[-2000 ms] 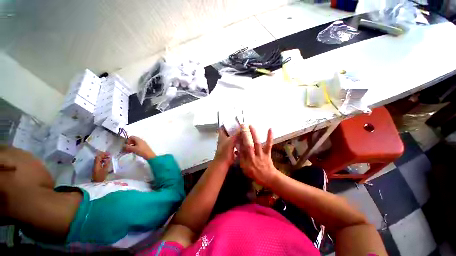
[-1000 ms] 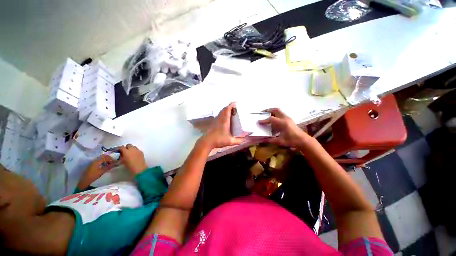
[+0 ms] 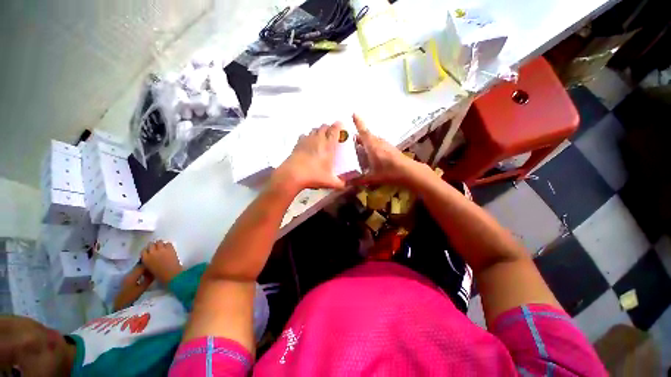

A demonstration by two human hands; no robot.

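Note:
A small white carton [image 3: 348,159] with a round gold seal sticker [image 3: 343,136] on its face is between my two hands near the table's front edge. My left hand [image 3: 315,158] lies on the carton's left side, fingers on its upper face and thumb at the near edge. My right hand [image 3: 377,156] is at the carton's right side, with the index finger pointing up and apart from it. Another white carton [image 3: 252,166] lies left of my left hand.
White cartons [image 3: 112,180] are stacked at the left beside a person in green sleeves [image 3: 176,298]. Bagged white pieces [image 3: 197,99], black cables [image 3: 309,28] and yellow-edged sheets [image 3: 423,68] lie on the table [image 3: 533,18]. A red stool [image 3: 521,118] stands right; liner scraps [image 3: 382,208] lie below.
The view has turned, so the table items appear shifted. The carton between my hands now shows its gold-sealed face up. The other person's hands no longer show the dark thin item.

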